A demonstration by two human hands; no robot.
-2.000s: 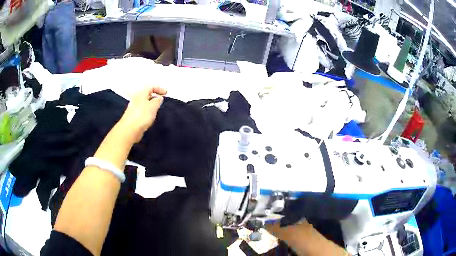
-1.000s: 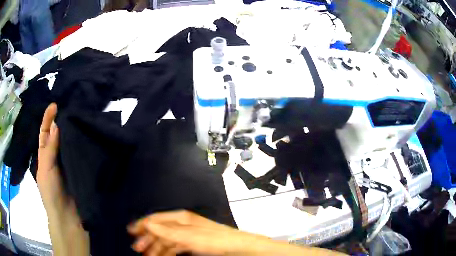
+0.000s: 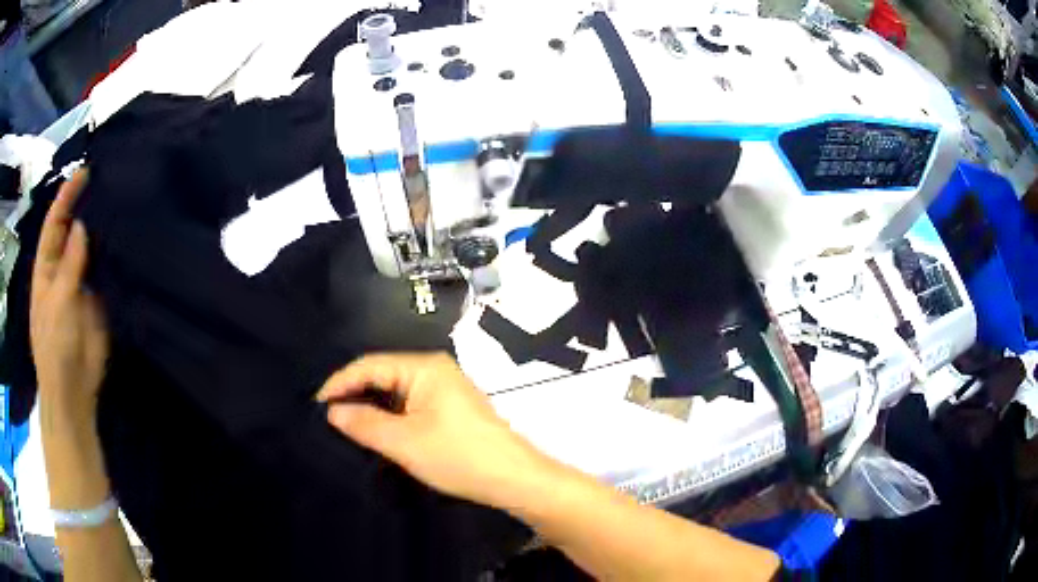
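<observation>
Large black cloth (image 3: 216, 375) covers the left of the machine table and reaches the presser foot (image 3: 427, 273) of the white sewing machine (image 3: 512, 97). My left hand (image 3: 71, 296) lies along the cloth's left side, fingers pointing up and close together; whether it grips an edge cannot be told. My right hand (image 3: 398, 409) is over the cloth, below and left of the presser foot, with thumb and index finger curved towards each other. Whether cloth is pinched between those fingertips is not clear.
Black scraps (image 3: 535, 341) and a black pile (image 3: 672, 284) lie under the machine arm. A tan patch (image 3: 658, 398), a checked strip (image 3: 797, 387) and a slim metal tool (image 3: 837, 338) are at right. A clear plastic bag (image 3: 886, 487) hangs at the front edge.
The view has tilted down and shifted right. My right hand, earlier behind the machine head, is now over the cloth. My left hand has moved from the cloth's top to its left side.
</observation>
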